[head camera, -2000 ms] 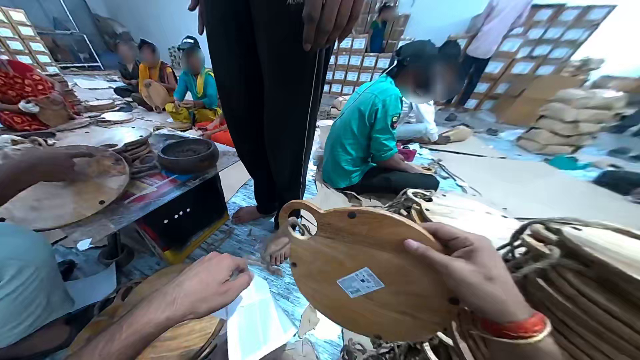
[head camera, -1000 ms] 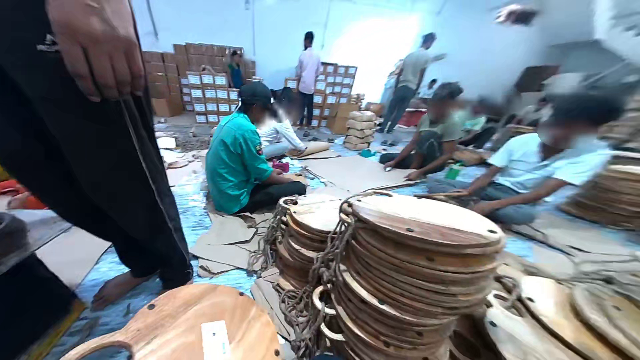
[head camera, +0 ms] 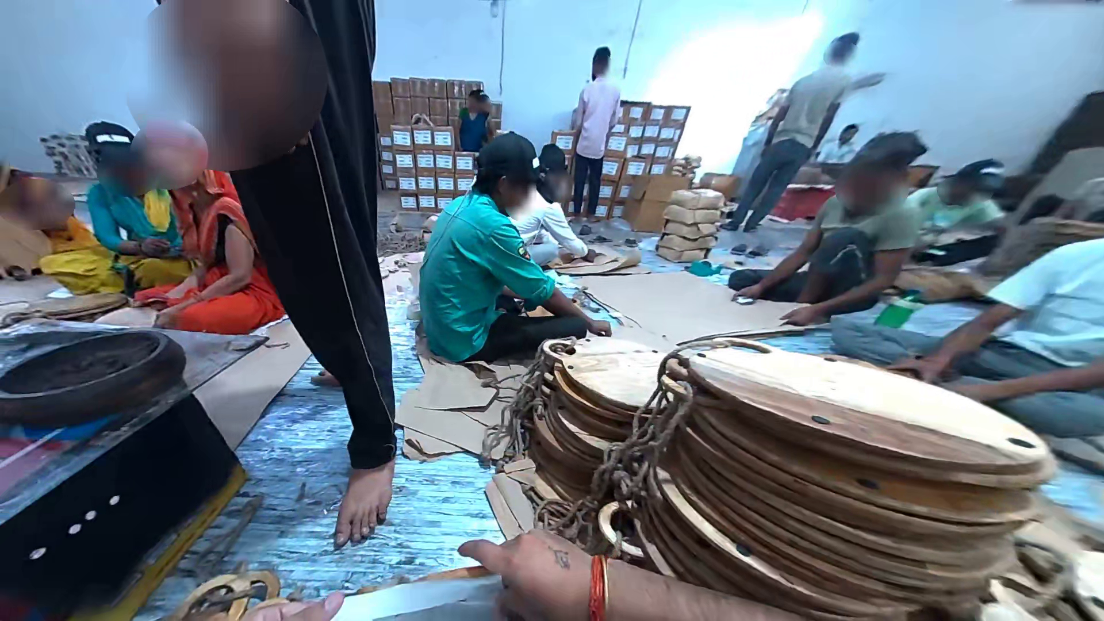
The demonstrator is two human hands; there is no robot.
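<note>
At the bottom edge, my right hand [head camera: 535,571], with red thread at its wrist, reaches in from the right beside a white sheet [head camera: 423,599]. Its lower fingers are cut off, so its grip cannot be judged. Only the thumb and a bit of my left hand [head camera: 297,610] show, at the sheet's left end. A thin wooden edge [head camera: 431,576] shows just behind the sheet. Right of and beyond my right hand stands a tall stack of round wooden boards [head camera: 845,405] with dark holes and rope handles [head camera: 647,448]. A second stack [head camera: 612,371] stands behind it.
A person in dark trousers [head camera: 336,259] stands close ahead on the left. Left is a low table [head camera: 216,345] bearing a dark round dish [head camera: 90,371]. A person in a teal shirt [head camera: 483,267] sits ahead; others sit at the right. Cartons [head camera: 431,164] stand by the wall.
One second ago neither hand showed; both are now at the bottom edge. Two seconds ago my right hand held a round wooden board with a label. The view has swung right, then partly back.
</note>
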